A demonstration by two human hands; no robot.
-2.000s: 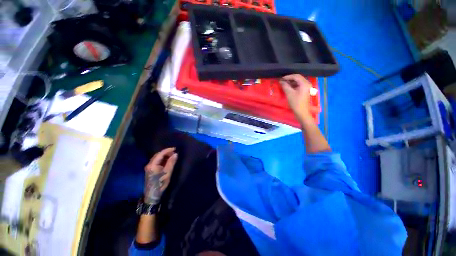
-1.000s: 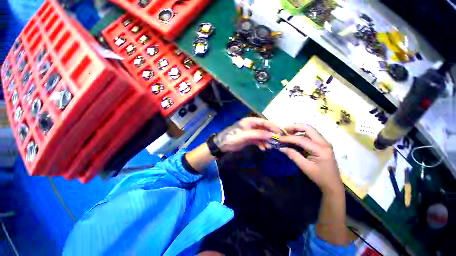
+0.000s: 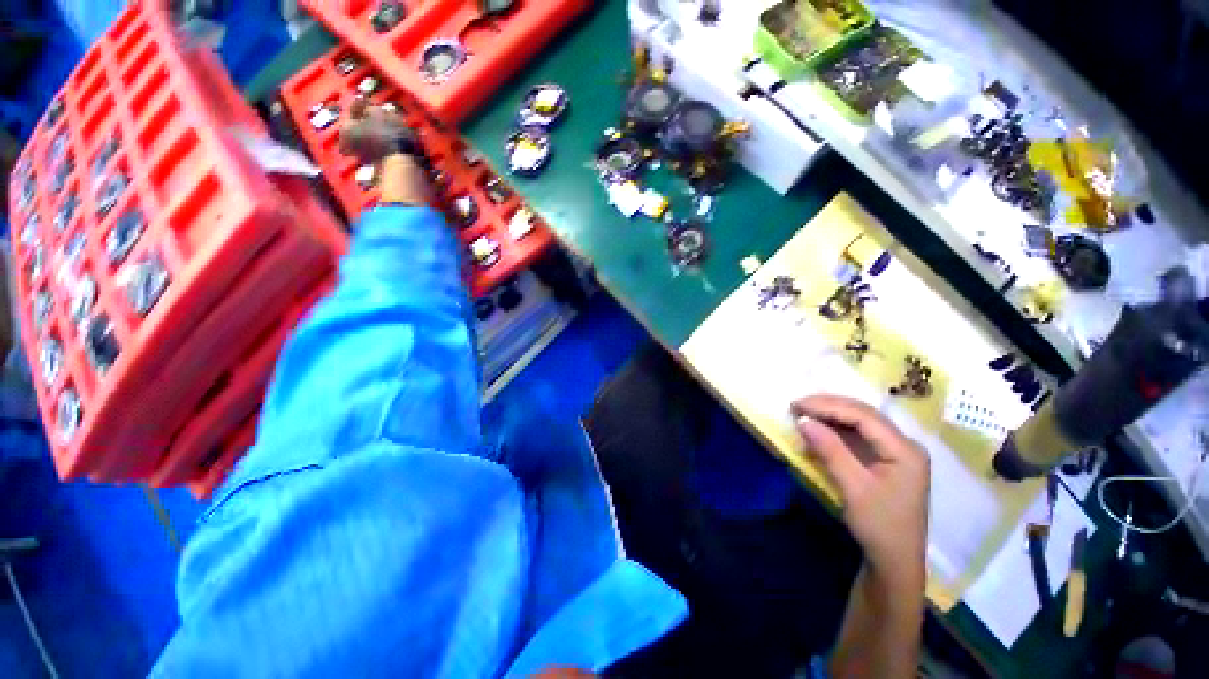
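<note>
My left hand [image 3: 382, 135] is over the red foam tray [image 3: 515, 252] that lies low at the upper left. The hand is dark and blurred, and I cannot tell whether it holds anything. Round watch cases with pale centres sit in that tray's pockets, one of them [image 3: 485, 249] near its lower end. My right hand [image 3: 862, 464] is above the near edge of the cream and white sheets [image 3: 749, 348], with thumb and forefinger close together. A tiny pale spot shows at its fingertips, too small to tell if it is a held thing or a nail.
Stacked red trays [image 3: 199, 199] stand at left. Loose housings [image 3: 690, 122] cluster on the green bench. Small assemblies [image 3: 912, 375] lie on the sheets. A thick dark screwdriver [image 3: 1107, 378] hangs at right, above a yellow-handled tool [image 3: 1075, 584]. A green box [image 3: 811, 29] sits on the white shelf.
My hands were together in front of me around a small dark part. They have parted: the left reached up and left to the red tray, the right moved down a little.
</note>
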